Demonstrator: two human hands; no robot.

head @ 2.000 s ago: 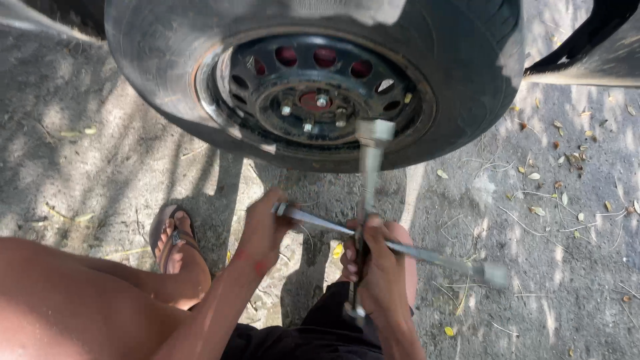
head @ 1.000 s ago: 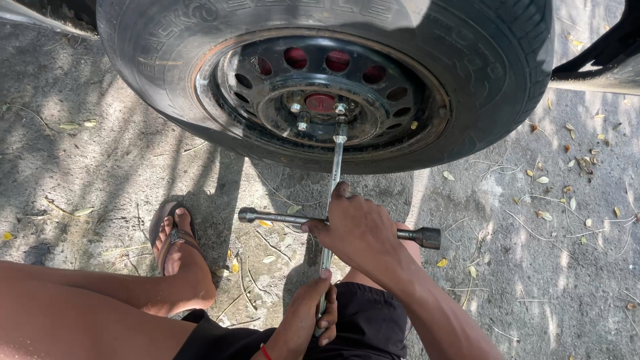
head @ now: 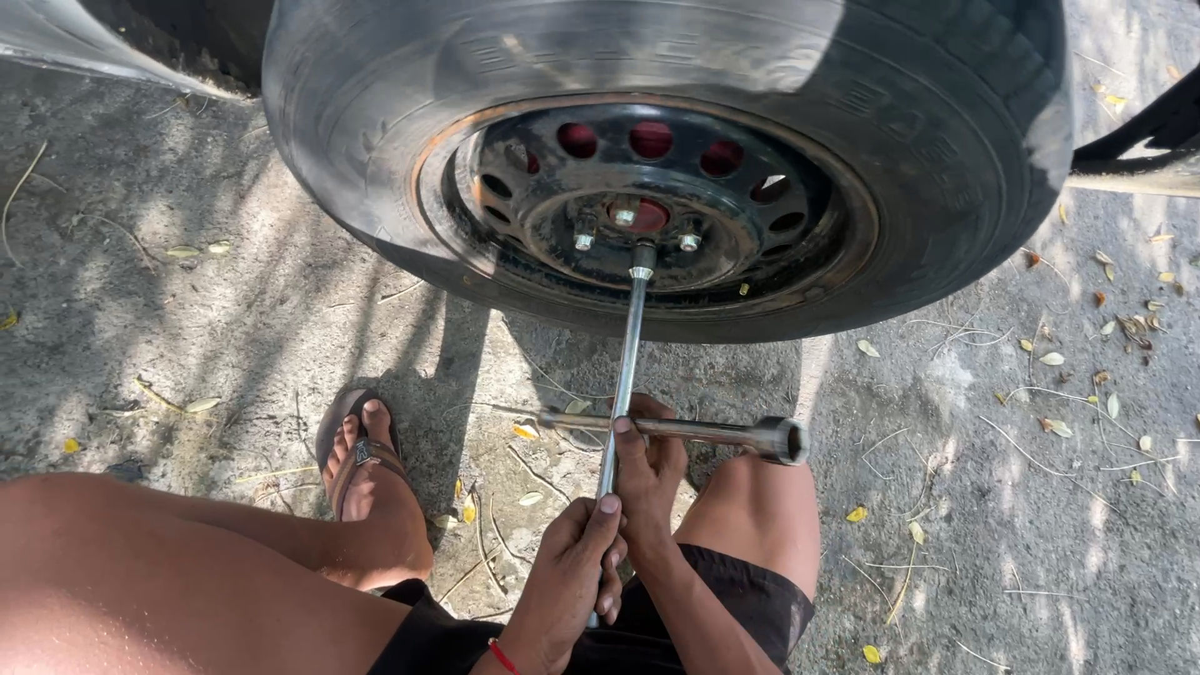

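A four-way lug wrench (head: 630, 356) points at the wheel, its far socket over the lowest lug position of the black steel rim (head: 562, 211). My left hand (head: 583, 553), with a red string at the wrist, grips the near end of the shaft. Around the crossing of the bars is my right hand (head: 649, 464), its thumb on the shaft. The cross bar lies roughly level, its large socket (head: 783, 441) out to the right. Lug nuts (head: 689, 243) show at the left, right and top of the hub. The rubber tire (head: 375, 159) surrounds the rim.
My left foot in a flip-flop (head: 361, 455) rests on the concrete ground (head: 225, 328). My bare right knee (head: 764, 497) is just below the large socket. Vehicle bodywork (head: 122, 56) shows at the upper left. Dry leaves and twigs are scattered on the ground.
Two seconds ago the wrench was off the nuts, tilted in both hands. One second ago it was on the upper-right nut; now it is at the lowest one. The wheel has turned.
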